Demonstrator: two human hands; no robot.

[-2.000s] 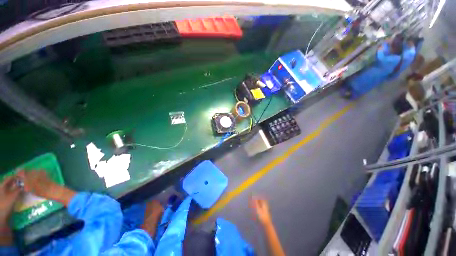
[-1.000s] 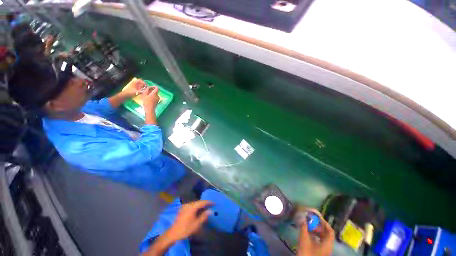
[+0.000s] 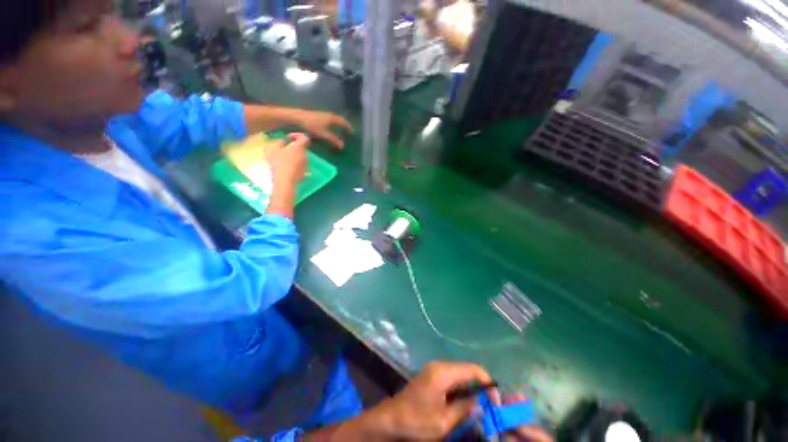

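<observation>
My left hand (image 3: 436,401) is at the bottom centre, its fingers closed around a slim dark item (image 3: 471,388). A small bright blue object (image 3: 510,417) is right beside its fingertips; blur hides what it is. My right hand (image 3: 529,434) shows only as fingertips around the blue object, cut off by the bottom edge. The two hands are close together over the bench's front edge.
Beyond lie a solder spool (image 3: 399,229) with its strand, white paper pieces (image 3: 346,257) and a clear box (image 3: 515,306). The fan (image 3: 605,425) is at bottom right. A person in blue (image 3: 173,250) works at a green tray (image 3: 318,177). Black (image 3: 596,155) and red (image 3: 726,224) trays stand behind.
The view has swung from the aisle to the bench and neighbour. My left hand, open and apart a second ago, is now beside my right hand, which held the blue object then.
</observation>
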